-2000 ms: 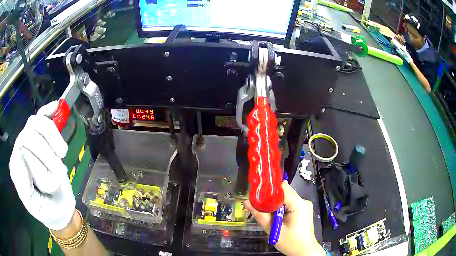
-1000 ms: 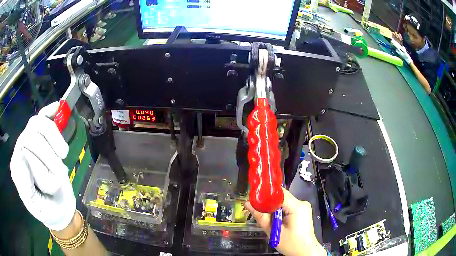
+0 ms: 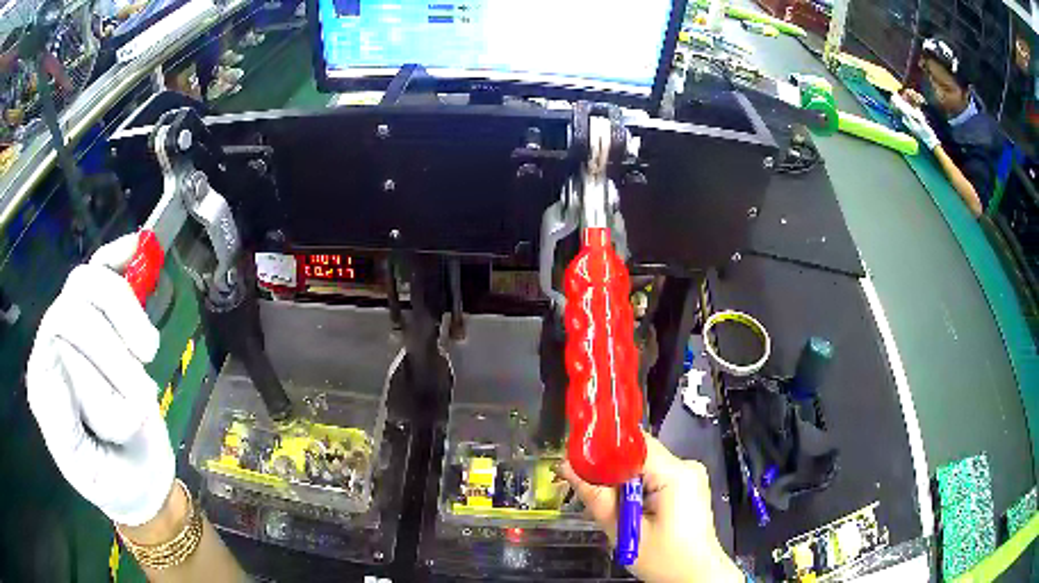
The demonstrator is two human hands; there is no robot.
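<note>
My left hand [image 3: 100,393], in a white glove, is closed round the red grip of the left toggle clamp handle [image 3: 145,268]. My bare right hand [image 3: 667,512] is behind and under the lower end of the right red toggle clamp handle [image 3: 605,364], with a blue-purple marker pen [image 3: 629,524] held in it; the fingers are partly hidden by the grip. Yellow power supply boards sit under the clear acrylic press covers [image 3: 285,370] of both stations, the left board [image 3: 291,453] and the right board [image 3: 501,484].
Black fixture panel [image 3: 456,188], monitor [image 3: 501,40] above, red-digit power meter display [image 3: 327,268] behind. At right: tape roll [image 3: 737,342], black pouch [image 3: 786,438], dark-capped round tool [image 3: 813,362], another board [image 3: 832,547], and the green conveyor [image 3: 911,308]. A person [image 3: 963,125] sits at far right.
Both hands stay at the handles. The marker pen has swung from tilted to nearly upright. The meter digits and monitor picture have changed.
</note>
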